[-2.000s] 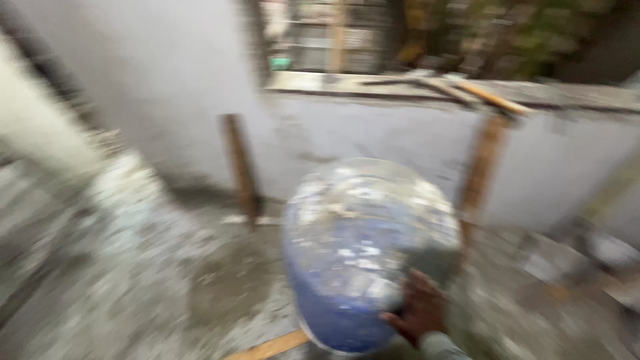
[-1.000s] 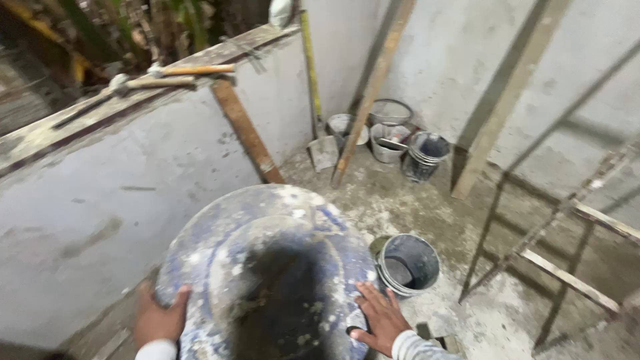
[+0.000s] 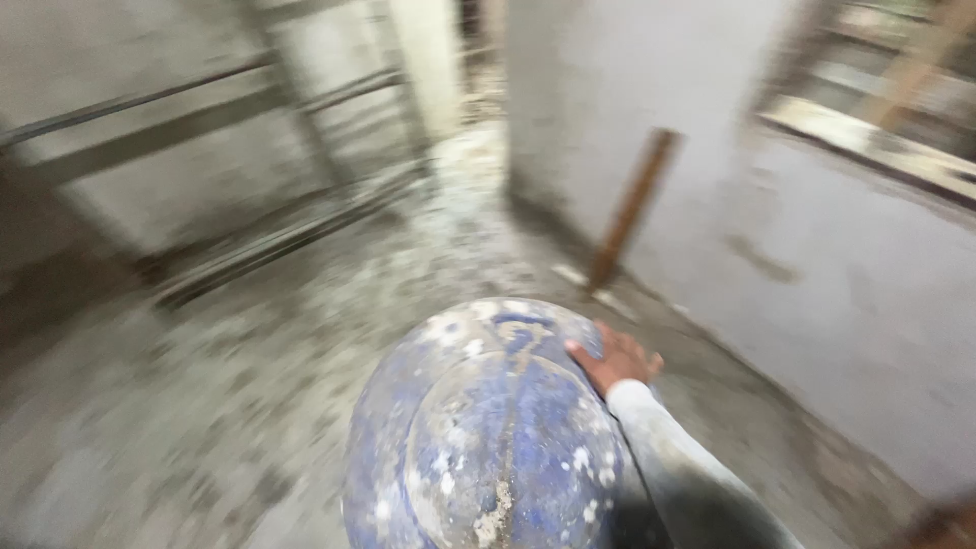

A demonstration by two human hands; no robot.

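A blue plastic drum [image 3: 518, 442], its round end spattered with pale mortar or paint, fills the lower middle of the view. My right hand [image 3: 619, 357] rests with fingers spread on the far right part of its rim; the forearm in a pale, stained sleeve comes in from the lower right. The fingers lie on the drum and do not close around it. My left hand is outside the frame. The lower part of the drum is cut off by the bottom edge.
A wooden board [image 3: 633, 213] leans on the plastered wall [image 3: 823, 320] at right, below an opening with a sill [image 3: 862, 141]. At left a ladder-like frame [image 3: 290, 236] stands near another wall. Rough concrete floor [image 3: 305, 396] lies between; a narrow passage shows at the back.
The view has swung far to the left, away from the buckets and ladder. My left hand, on the drum a second ago, has left the view. My right hand is still on the drum's rim.
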